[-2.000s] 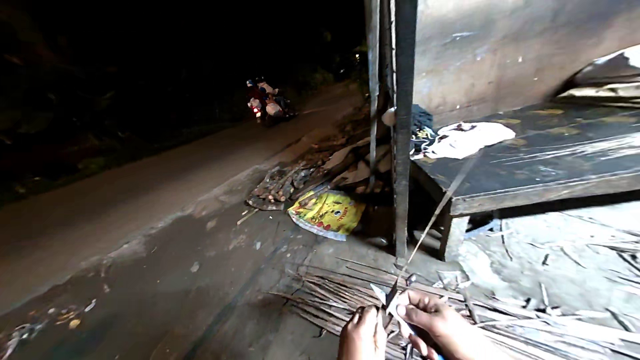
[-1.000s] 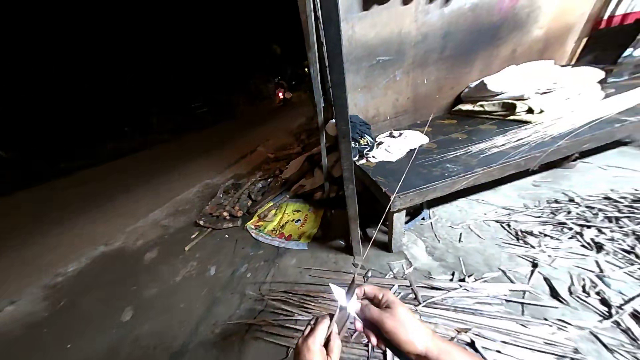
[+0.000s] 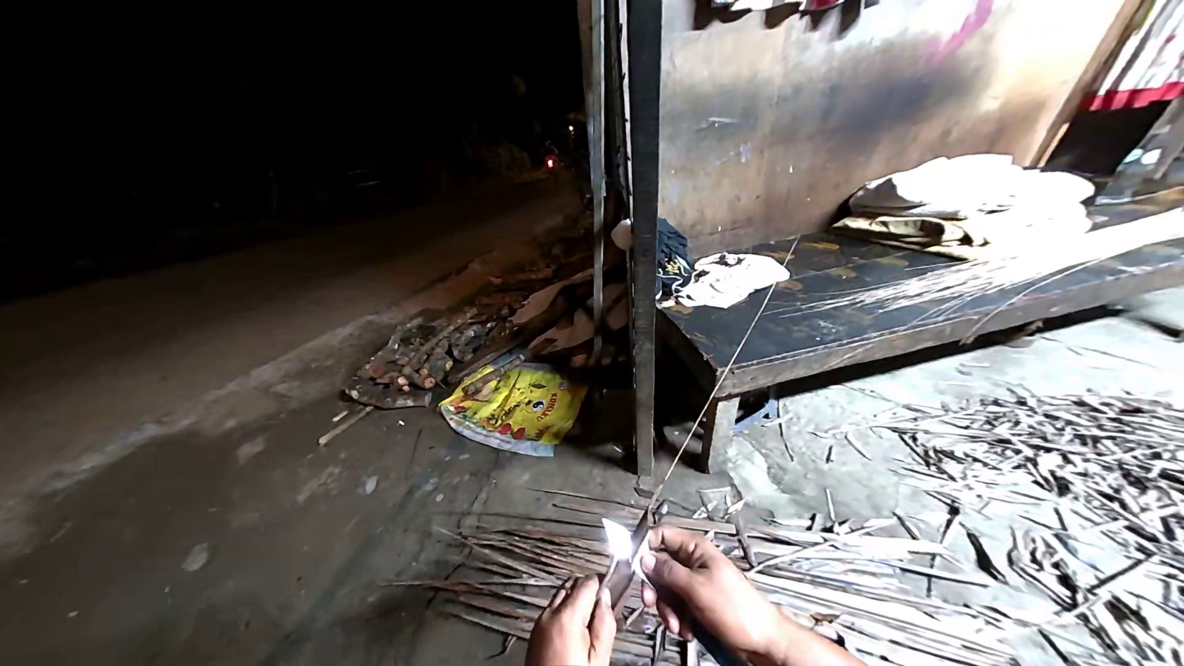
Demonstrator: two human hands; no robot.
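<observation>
Low in the middle of the head view, my left hand pinches the lower end of a dry palm leaflet. Close on its right is my right hand, closed round what looks like a knife; a dark handle shows under the palm and a brightly glaring blade points up and left. From the fingers a long thin leaf rib slants up and right across the bench edge. Beneath both hands lie long dry palm leaflets on the ground. Glare hides where blade and leaflet meet.
An upright post stands beside a low bench bearing thin ribs, white cloth and folded sacks. A yellow printed sack lies by firewood. Leaf scraps cover the ground at right. A dark road runs at left.
Both hands stay together at the leaflet, with the thin rib still stretching away from them. The motorcycle on the road has gone farther off, leaving a small red light. The view has swung right.
</observation>
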